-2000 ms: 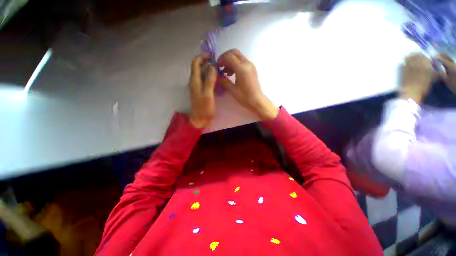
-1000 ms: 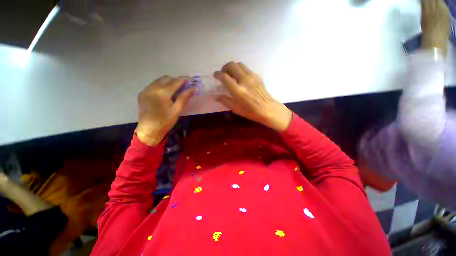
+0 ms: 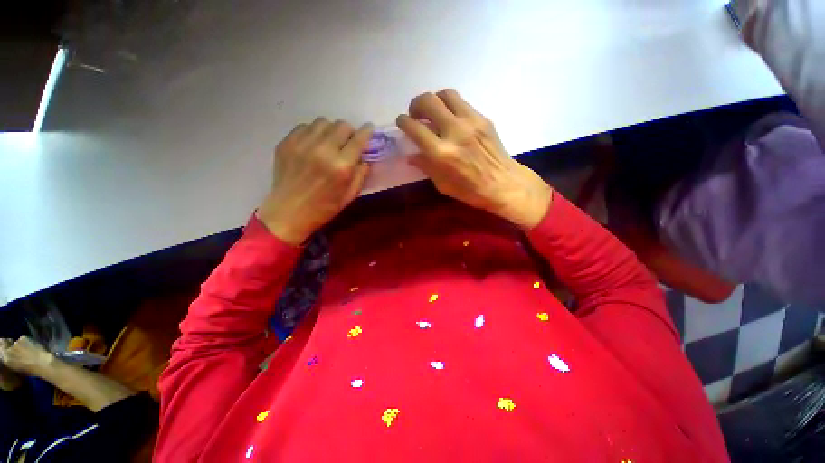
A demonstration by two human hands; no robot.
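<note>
A light-purple coiled cord (image 3: 380,146) shows between my hands at the near edge of the white table. A thin clear plastic sleeve (image 3: 398,137) lies around it and reaches toward my right hand. My left hand (image 3: 317,172) is closed on the left end of the pack, with its fingers over the coil's edge. My right hand (image 3: 466,154) pinches the right end of the sleeve with thumb and fingers. The ends of the pack are hidden under my fingers.
The white table (image 3: 226,81) has a dark near edge. A blue crate (image 3: 303,285) with dark packs is below, by my left side. A red stool (image 3: 692,276) and a person's lilac clothing (image 3: 751,212) are at the right. Another person's hand (image 3: 27,355) is at the lower left.
The upright purple cord bunch of two seconds ago now shows as a flat coil in clear film at the table edge. My hands are lower and farther apart than then. The neighbour's arm moved up.
</note>
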